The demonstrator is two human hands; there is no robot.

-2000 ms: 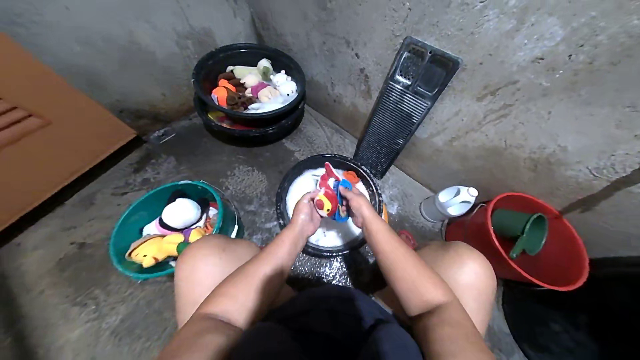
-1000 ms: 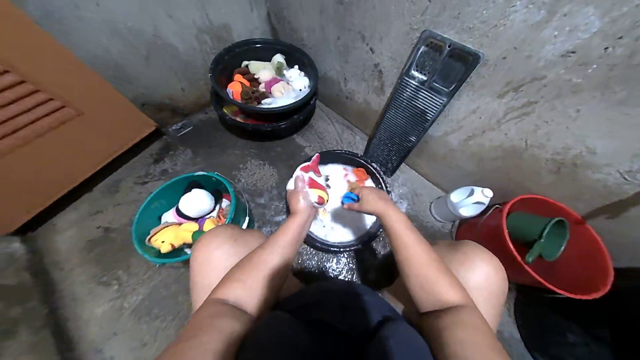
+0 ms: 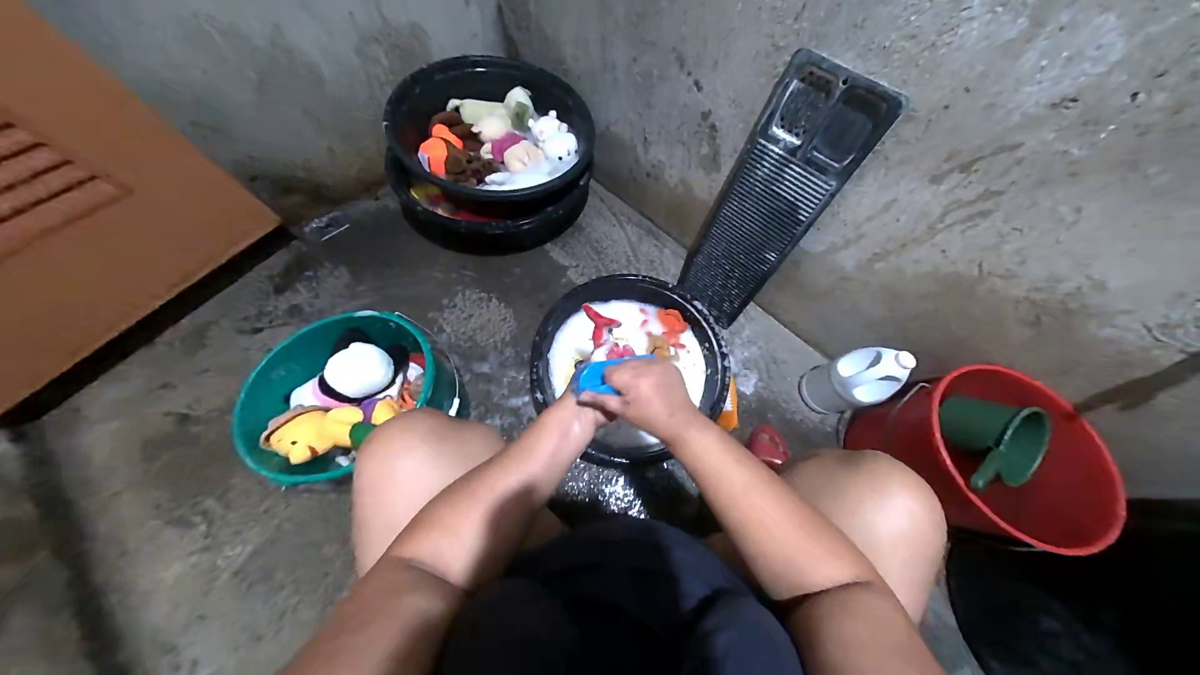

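Note:
Both hands are over a black basin (image 3: 541, 361) of white suds on the floor between my knees. My right hand (image 3: 647, 392) is closed around a blue brush or similar blue object (image 3: 600, 377), whose exact kind I cannot tell. Close against it, my left hand (image 3: 583, 412) is partly covered by the right one, so its fingers cannot be made out. A red and white soft toy (image 3: 602, 323) lies in the suds just beyond my hands, and an orange piece (image 3: 671, 323) floats near the far right rim.
At left stands a green bucket (image 3: 253, 412) of stuffed toys. Two stacked black basins (image 3: 398, 112) with more toys are by the wall. A black washboard (image 3: 764, 211) leans there. At right are a white bottle (image 3: 858, 377) and a red bucket (image 3: 952, 469) holding a green dipper (image 3: 1022, 445).
My hands have come together over the near part of the basin; one second ago they were apart, the left at the red toy and the right on the blue object.

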